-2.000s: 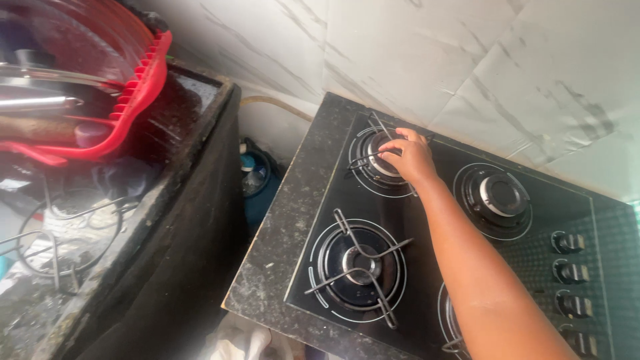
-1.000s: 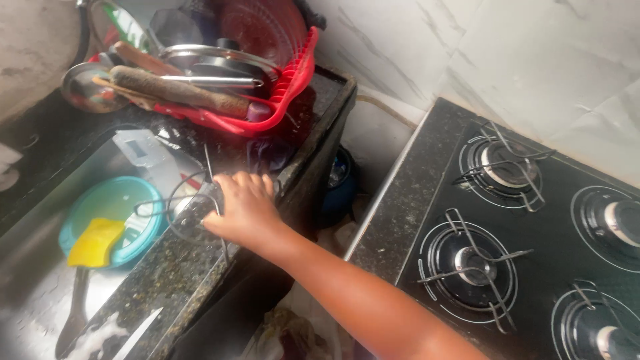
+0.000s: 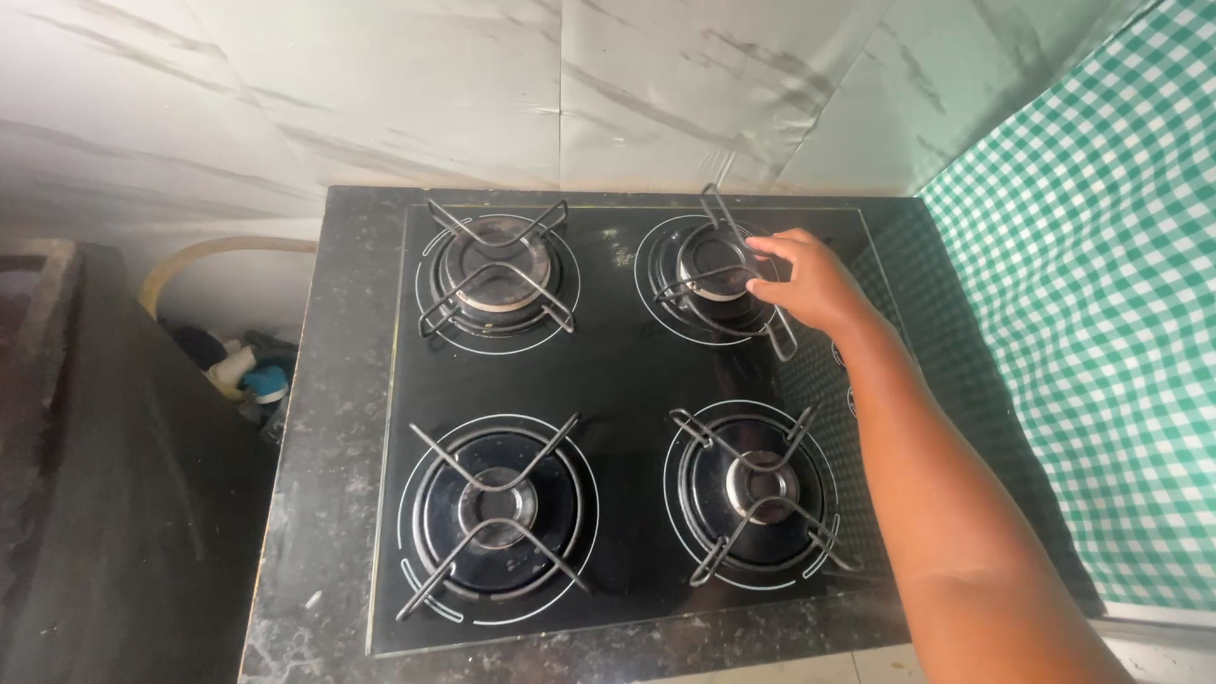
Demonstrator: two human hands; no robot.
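Observation:
My right hand (image 3: 803, 275) reaches in from the lower right and holds a black wire pan support (image 3: 717, 204) between thumb and fingers. The support stands tilted over the far right burner (image 3: 714, 261) of a black glass cooktop (image 3: 617, 380). Wire supports also sit on the far left burner (image 3: 499, 261), the near left burner (image 3: 498, 508) and the near right burner (image 3: 762, 486). My left hand is out of view.
Behind the cooktop rises a marble-patterned wall covering (image 3: 456, 95). A green and white checked cloth (image 3: 1111, 313) hangs at the right. A dark counter side (image 3: 142, 475) and a yellowish hose (image 3: 204, 249) are at the left.
My right hand was at a burner, then at a wire support on the sink counter's edge; now it is at the far right burner with a support. The view has swung right, off the sink.

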